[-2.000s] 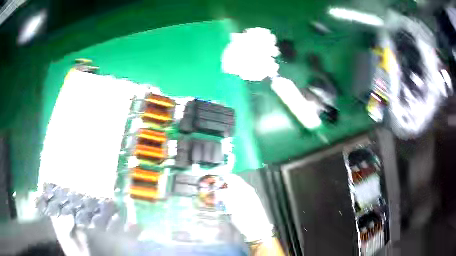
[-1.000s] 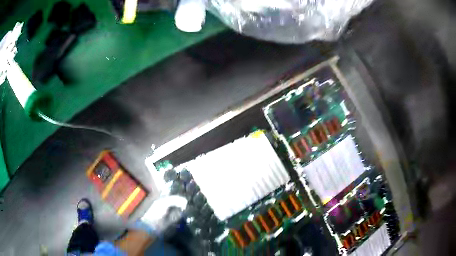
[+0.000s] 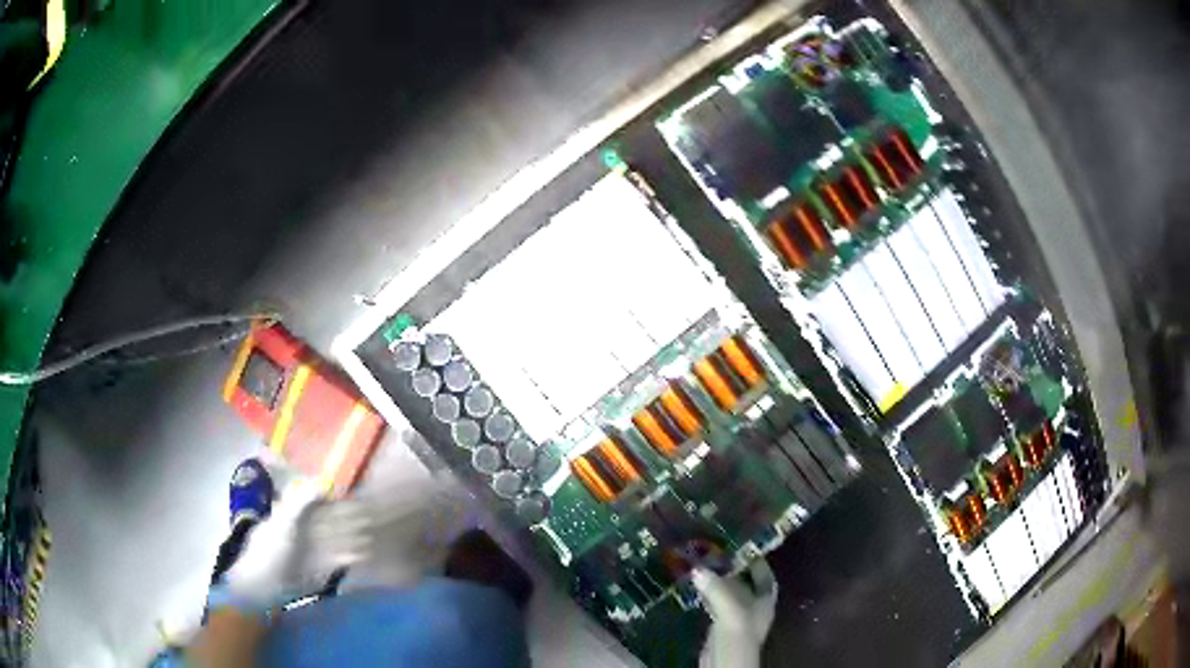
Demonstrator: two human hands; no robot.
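Note:
A large green circuit board point(image 3: 679, 457) lies tilted in view inside a black bin with a pale frame point(image 3: 522, 215). It has white plates, round capacitors and three copper-orange coils. My right hand point(image 3: 737, 607), in a white glove, is at the board's near edge beside a round coil, its fingers on that edge; the fingertips are partly hidden. My left hand point(image 3: 313, 542), in a white glove, is blurred at the lower left, outside the bin and apart from the board. Its finger shape is unclear.
Two similar boards point(image 3: 900, 287) lie in the bin's right part. A red-orange device with yellow stripes point(image 3: 307, 411) is left of the bin on the grey floor. A pale hose point(image 3: 131, 346) hangs from the green bench point(image 3: 105, 144). A blue shoe point(image 3: 251, 489) shows at lower left.
The view has moved from the green bench to the bin. The board went from the bench to the bin. My left hand has moved away from the board's corner since one second ago.

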